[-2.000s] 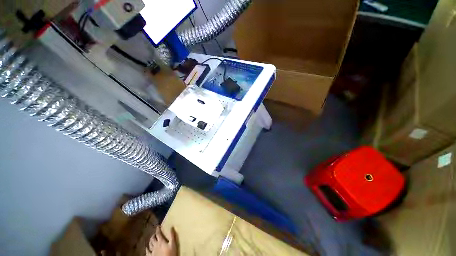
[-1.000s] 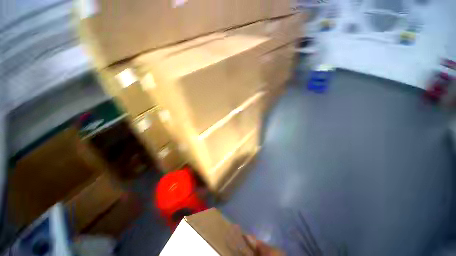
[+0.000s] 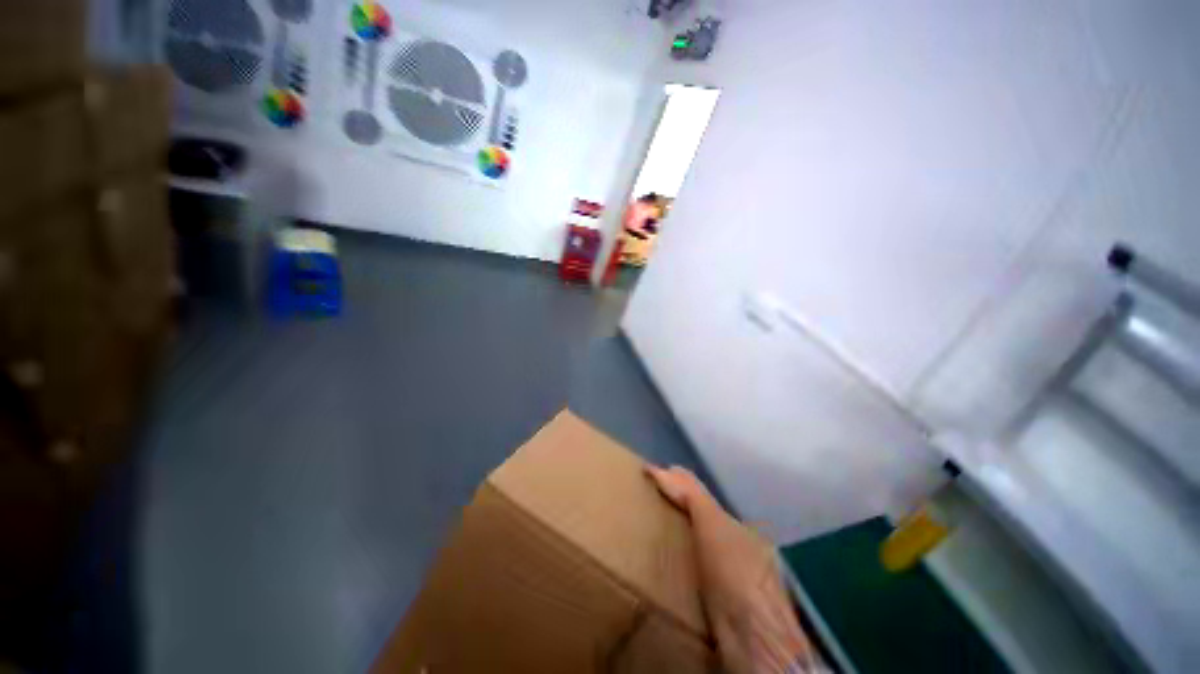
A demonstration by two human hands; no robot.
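Observation:
A brown carton is at the bottom centre, tilted, with its lower part cut off by the picture's edge. My right hand lies along the carton's right side, with the fingers at its far upper edge and the forearm running down to the lower right. My left hand is not in view. The carton's underside and near end are hidden.
Stacked cartons stand at the left. A blue stool-like block and a red object stand on the grey floor. A person shows small in the doorway. A green-topped bench is at the lower right, beside the white wall.
The view has swung right, away from the machine table and red stool to the doorway side. The carton and my right hand now show more fully; my left hand, seen earlier on a carton, is out of view.

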